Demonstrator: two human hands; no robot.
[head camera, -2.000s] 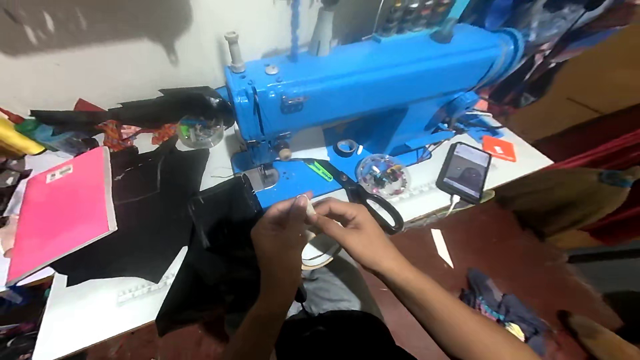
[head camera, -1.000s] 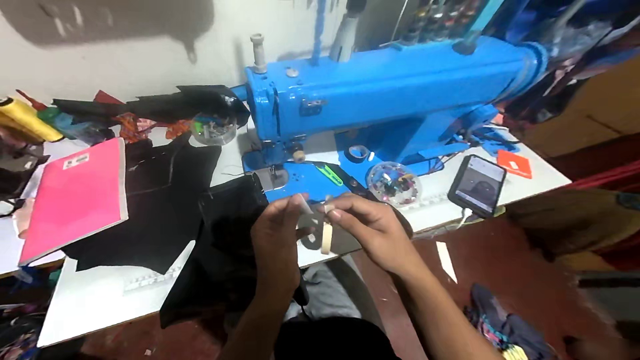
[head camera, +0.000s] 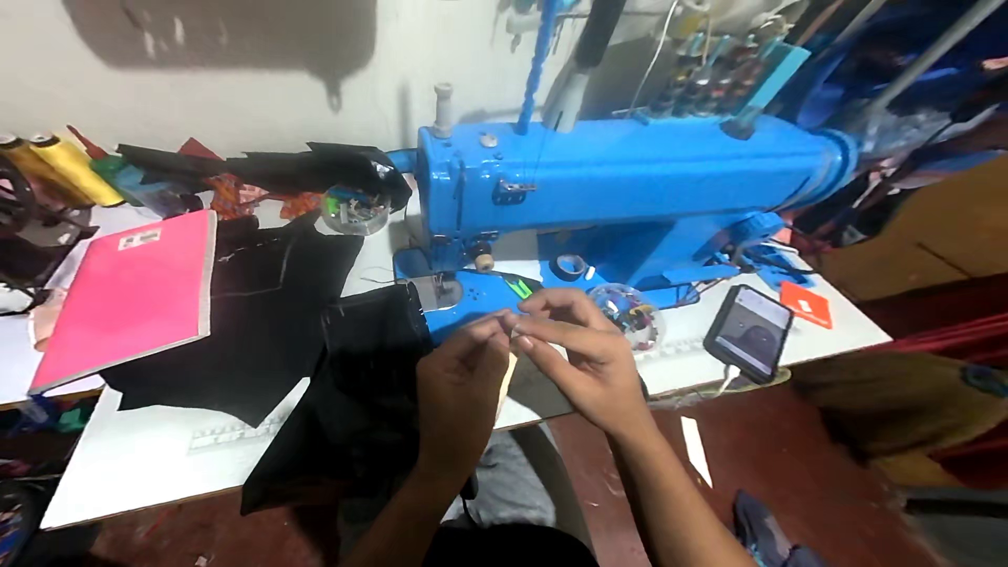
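Note:
My left hand (head camera: 465, 382) and my right hand (head camera: 587, 354) meet at the fingertips in front of a blue sewing machine (head camera: 614, 177). Both pinch a narrow pale strip (head camera: 506, 386), mostly hidden by the fingers; part of it hangs down between the hands. Black fabric (head camera: 370, 378) lies left of my left hand, its upper edge beside the presser foot (head camera: 447, 285). Behind the fingers are green thread snips (head camera: 520, 290). A clear round dish of small colourful items (head camera: 630, 315) stands just beyond my right hand.
A pink notebook (head camera: 134, 299) lies on black cut fabric (head camera: 260, 315) at the left. A phone (head camera: 748, 332) with a cable rests at the table's right edge, near an orange card (head camera: 805, 305). Behind are a tape roll (head camera: 568, 268), another dish (head camera: 356, 211) and yellow thread cones (head camera: 75, 169).
My hands stay together at the fingertips around the pale strip. The fingers of my right hand have shifted and spread somewhat. The fabric and machine have not plainly moved.

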